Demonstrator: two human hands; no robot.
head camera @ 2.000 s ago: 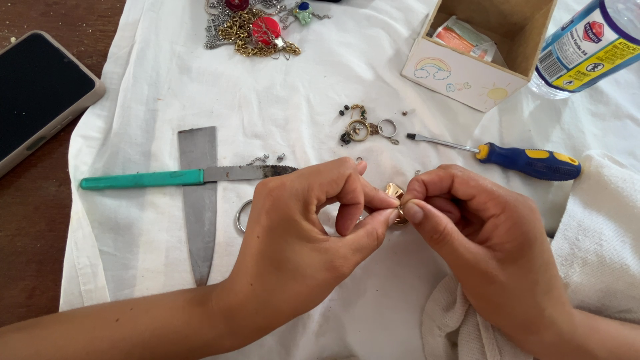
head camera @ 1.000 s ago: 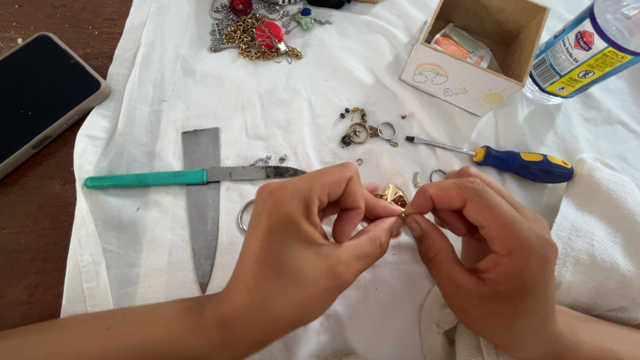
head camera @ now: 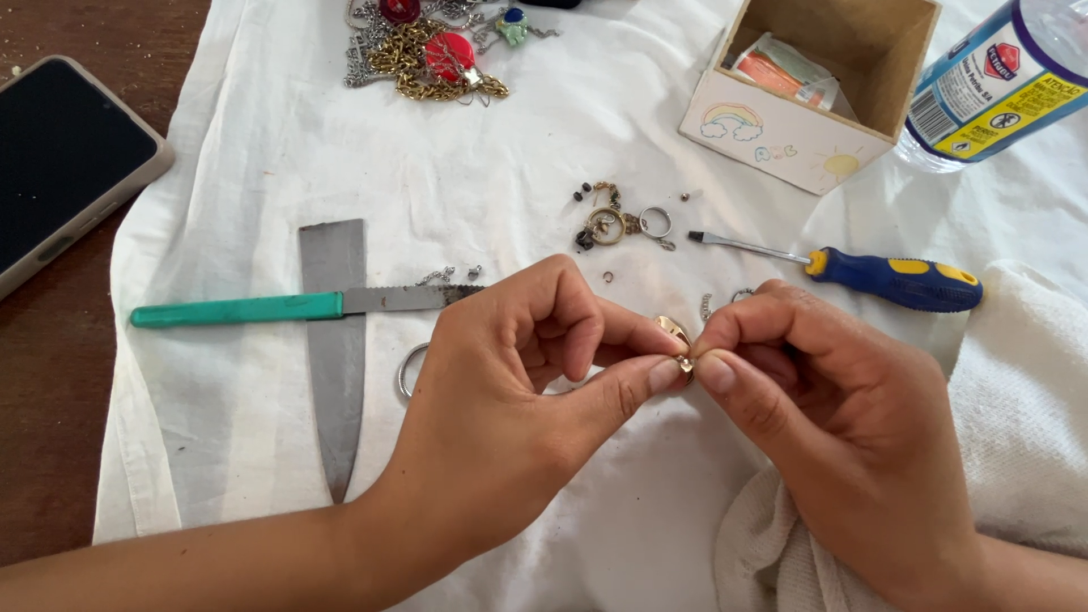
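Observation:
A small gold-coloured metal jewellery piece [head camera: 673, 330] is pinched between thumb and forefinger of my left hand [head camera: 527, 425]. My right hand [head camera: 833, 425] meets it from the right, thumb and forefinger closed on the piece's edge; the fingertips hide much of it. Just beyond the hands lie rings [head camera: 606, 227] with dark beads and bits of chain. A flat screwdriver with a blue and yellow handle [head camera: 901, 279] rests above my right hand. Left of my left hand, a green-handled serrated knife [head camera: 238, 309] crosses over a bare metal blade [head camera: 336, 399]. A silver-coloured ring or hoop [head camera: 405, 371] is partly hidden by my left hand.
A white cloth [head camera: 544, 144] covers the wooden table [head camera: 51, 467]. Chains and red pendants [head camera: 448, 57] lie at the top. An open wooden box [head camera: 786, 140] holding packets and a labelled plastic bottle [head camera: 994, 85] stand top right. A phone [head camera: 68, 153] is at left, a beige towel [head camera: 1028, 408] at right.
The gold-coloured piece has tilted slightly between my fingertips. My right hand has shifted a little, and a small ring and chain bit beside it show now that were hidden two seconds ago.

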